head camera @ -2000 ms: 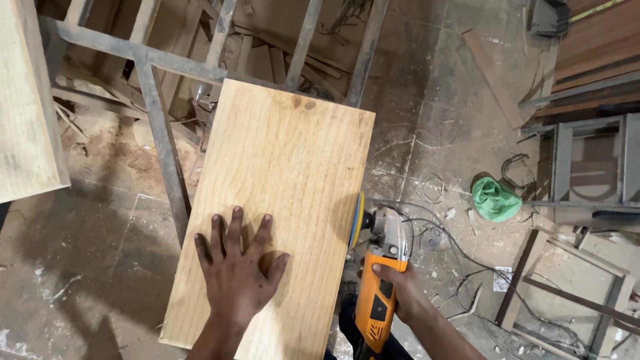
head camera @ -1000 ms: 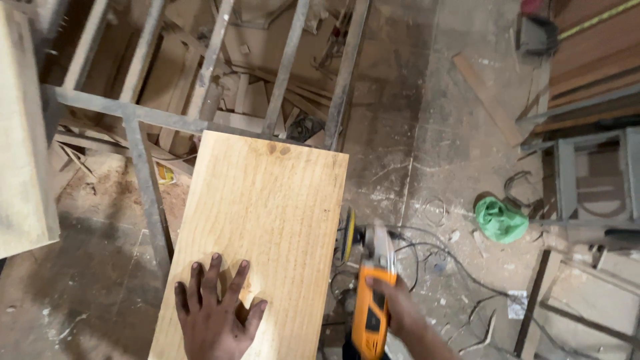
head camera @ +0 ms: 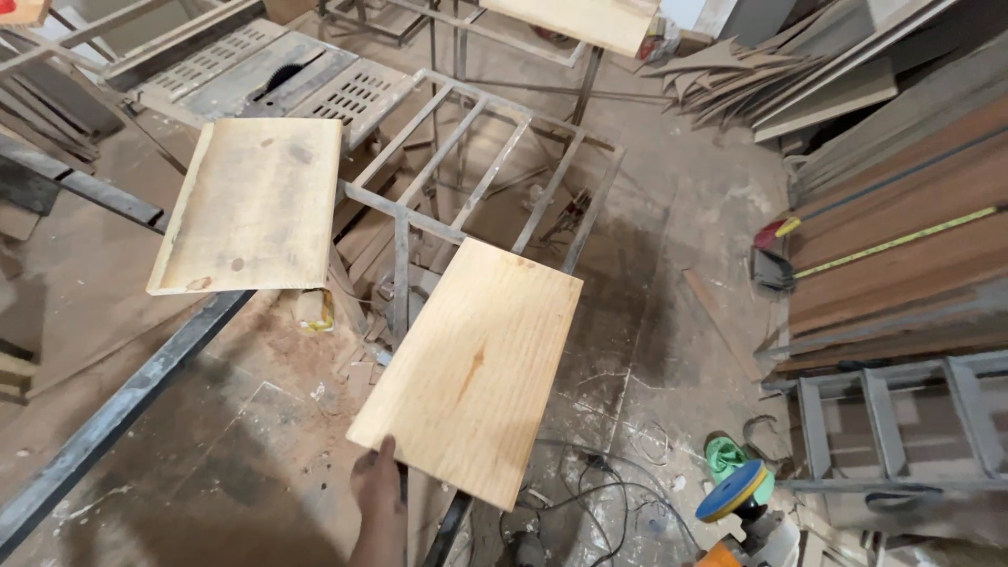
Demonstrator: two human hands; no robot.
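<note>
A pale wooden board (head camera: 480,370) with a knot in its middle lies tilted across a grey metal frame (head camera: 402,276). My left hand (head camera: 378,488) grips the board's near left corner, thumb on top and the fingers below, partly hidden. At the bottom right is an orange angle grinder (head camera: 720,555) with a blue and yellow disc pad (head camera: 732,490), held up away from the board. My right hand is almost wholly cut off by the lower edge, beside the grinder's orange body.
Another board (head camera: 256,205) rests at the left, near a table saw (head camera: 276,75). A power cord (head camera: 622,488) loops over the floor. At the right stand stacked wood panels (head camera: 890,236), a metal ladder-like frame (head camera: 890,425), a tape measure (head camera: 772,268) and green cloth (head camera: 724,457).
My left hand has gone from flat on the board's face to its near left corner. The grinder has moved right, away from the board's right edge. The view has shifted widely.
</note>
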